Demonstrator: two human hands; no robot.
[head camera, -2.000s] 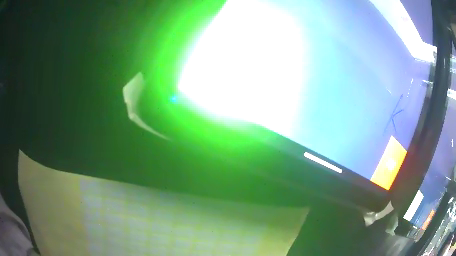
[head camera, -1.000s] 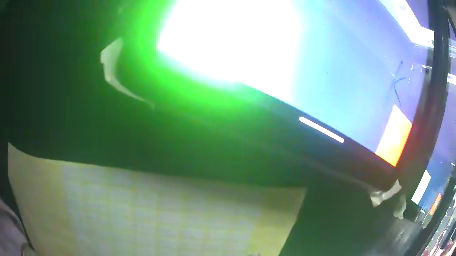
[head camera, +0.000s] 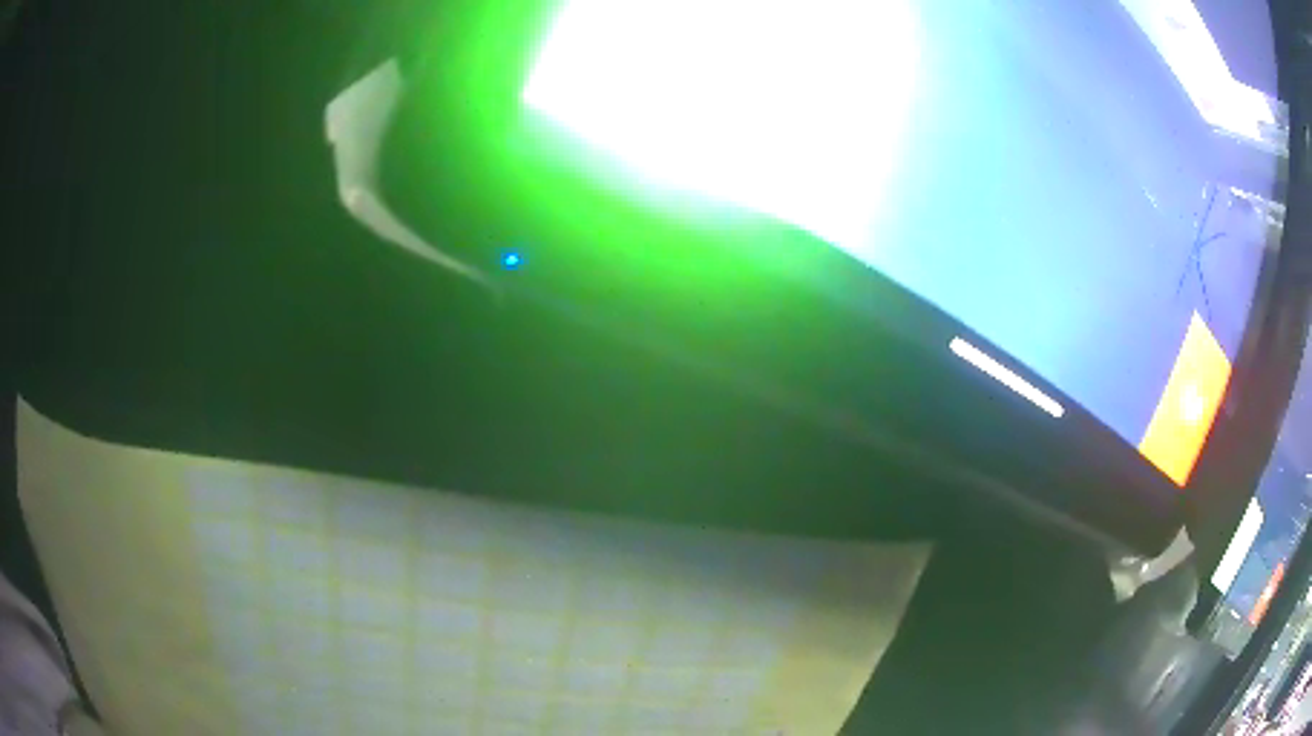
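A black-framed display unit (head camera: 993, 216) lies nearest in front of me, its screen glaring white at the left and blue-violet at the right, with an orange patch at the lower right corner. A thin blue mark shows on the screen near that patch. A whitish film tab (head camera: 363, 144) curls at its left corner, and a crumpled tab (head camera: 1151, 564) sticks out at its lower right corner. A yellow-edged sheet with a pale grid (head camera: 489, 604) lies below it. Neither of my hands can be made out.
Part of another lit screen (head camera: 1273, 532) shows at the right rim. Greyish cloth-like material (head camera: 32, 661) is at the lower left edge; I cannot tell what it is. The surface around the sheet is dark green to black, with green glare near the screen.
Against one second ago, the display unit and its tabs appear shifted to the right in view. A small blue light shows near the left tab. The gridded sheet is nearly unchanged.
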